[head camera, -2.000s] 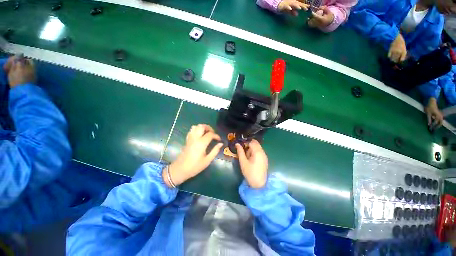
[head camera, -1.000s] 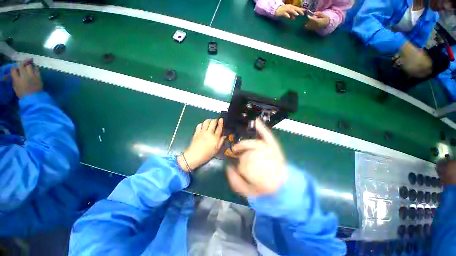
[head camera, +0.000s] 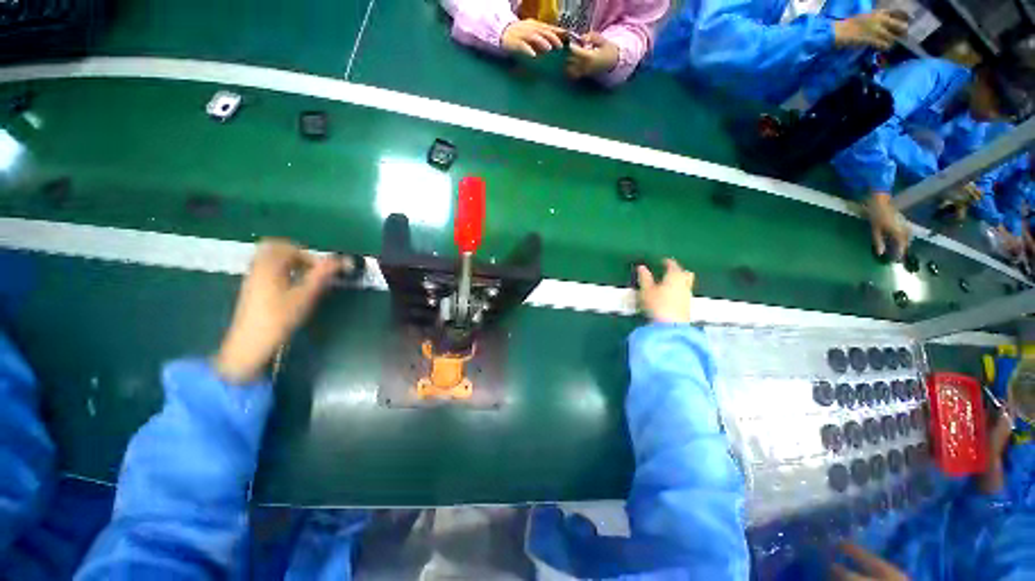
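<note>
The press fixture (head camera: 460, 284) stands on the green bench, its red handle (head camera: 470, 213) upright. The orange locating nest (head camera: 446, 371) at its base is uncovered, with no black part seen on it. My left hand (head camera: 272, 304), blurred, is left of the fixture over the white rail and pinches a small dark part (head camera: 354, 268) at its fingertips. My right hand (head camera: 667, 293) is right of the fixture at the belt's near rail. Its fingertips are at a small dark part (head camera: 637, 274); whether they grip it I cannot tell.
The green conveyor belt (head camera: 545, 210) behind the fixture carries squarish black parts (head camera: 313, 124) and a white-faced part (head camera: 224, 106). A clear blister tray (head camera: 760, 392) with round black parts lies right, beside a red bin (head camera: 959, 424). Workers' hands (head camera: 592, 55) are opposite.
The red handle, hidden a second ago, shows upright. Both hands have left the fixture, my left going left to the rail and my right going right to the belt. The orange nest is uncovered.
</note>
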